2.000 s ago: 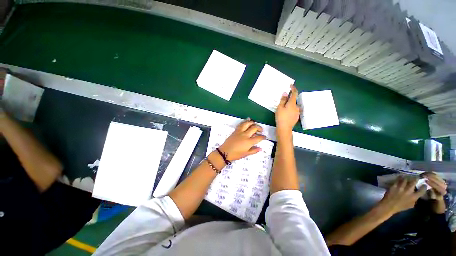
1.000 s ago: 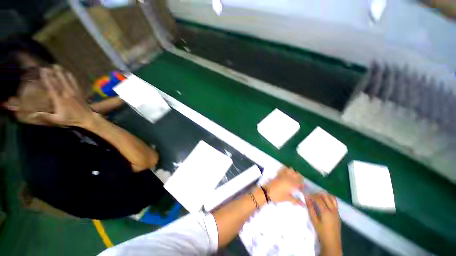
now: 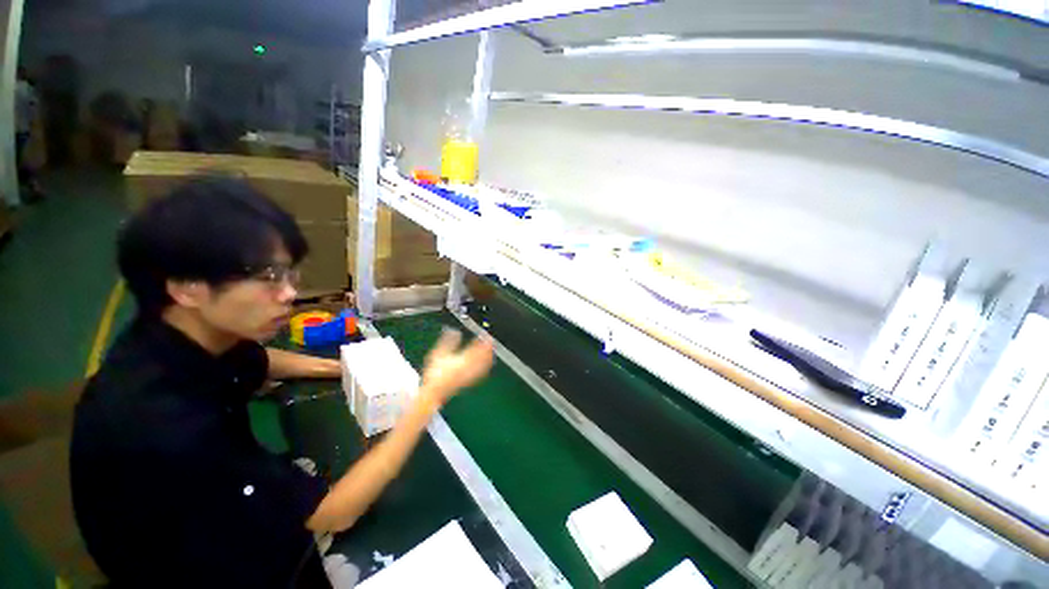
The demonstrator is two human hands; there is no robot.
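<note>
Neither of my hands is in view. Nearest in front of me, a small white product box (image 3: 607,535) lies on the green conveyor belt (image 3: 541,460). Part of a second white box (image 3: 681,578) shows at the bottom edge. A flat blank white stack (image 3: 435,564) lies on the dark worktop at the bottom, cut off by the edge. The printed label sheet is out of the picture.
A person in black sits at left, one hand (image 3: 458,366) raised over the belt beside grouped white boxes (image 3: 380,385). A red, blue and yellow object (image 3: 324,328) lies behind. A shelf (image 3: 690,334) with a black strip (image 3: 826,374) runs above the belt.
The view has swung up and left, so my hands and the label sheet have left the picture. The neighbour's hand has moved from near the face to over the belt.
</note>
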